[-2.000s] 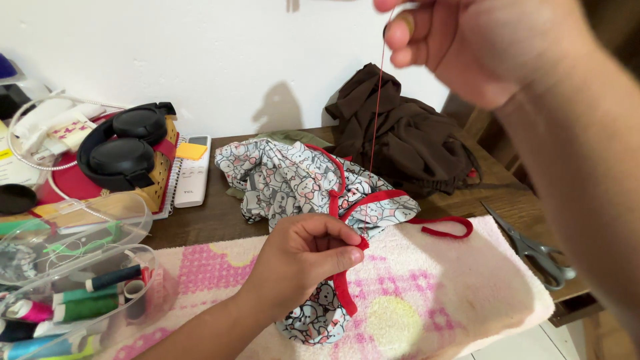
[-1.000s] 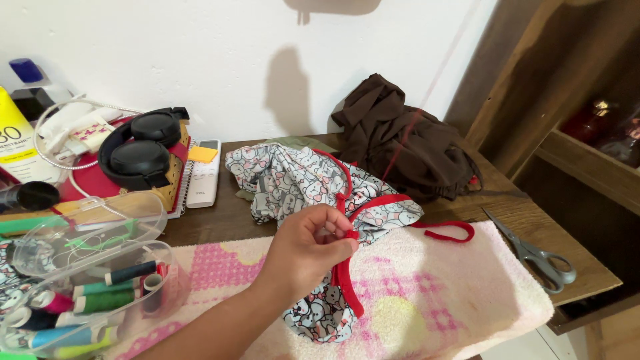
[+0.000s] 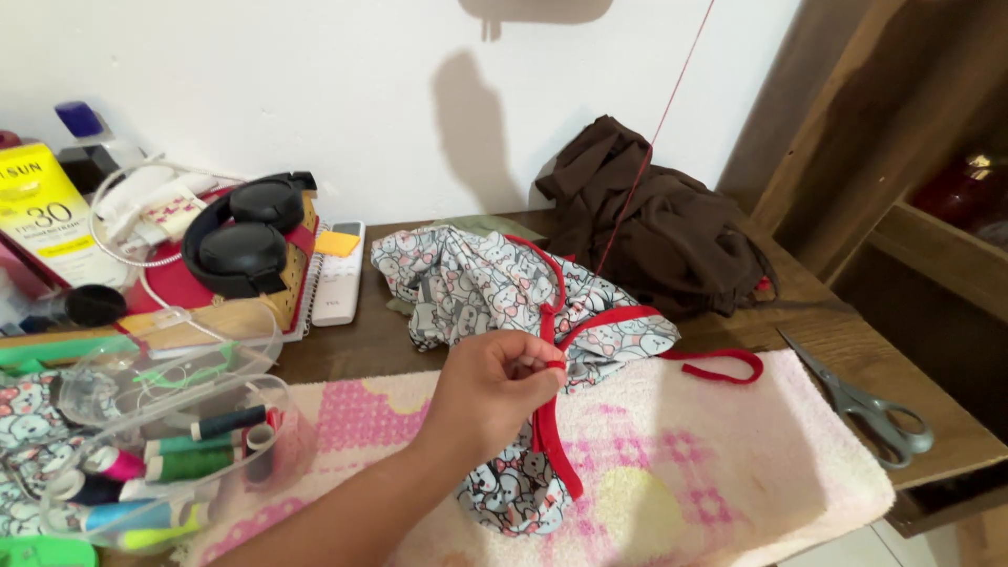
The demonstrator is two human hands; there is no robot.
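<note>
My left hand (image 3: 504, 386) pinches the red binding (image 3: 561, 453) of a printed cloth piece (image 3: 512, 291) between thumb and fingers. The cloth has a cartoon animal print and lies bunched over the desk and a pink and white towel (image 3: 756, 441). A red thread (image 3: 669, 102) runs taut and slanting from the cloth up out of the top of the view. My right hand is out of view. A loose end of red binding (image 3: 732, 368) curls on the towel, to the right of the cloth.
Grey-handled scissors (image 3: 862, 405) lie at the desk's right edge. Brown fabric (image 3: 661, 220) is heaped behind. At left are a clear plastic box (image 3: 276, 394) of thread spools, black headphones (image 3: 244, 236), a white remote control (image 3: 340, 283) and a yellow-labelled package (image 3: 47, 213).
My right hand, seen at the upper right two seconds ago holding the red thread, has left the view. My left hand still pinches the red binding.
</note>
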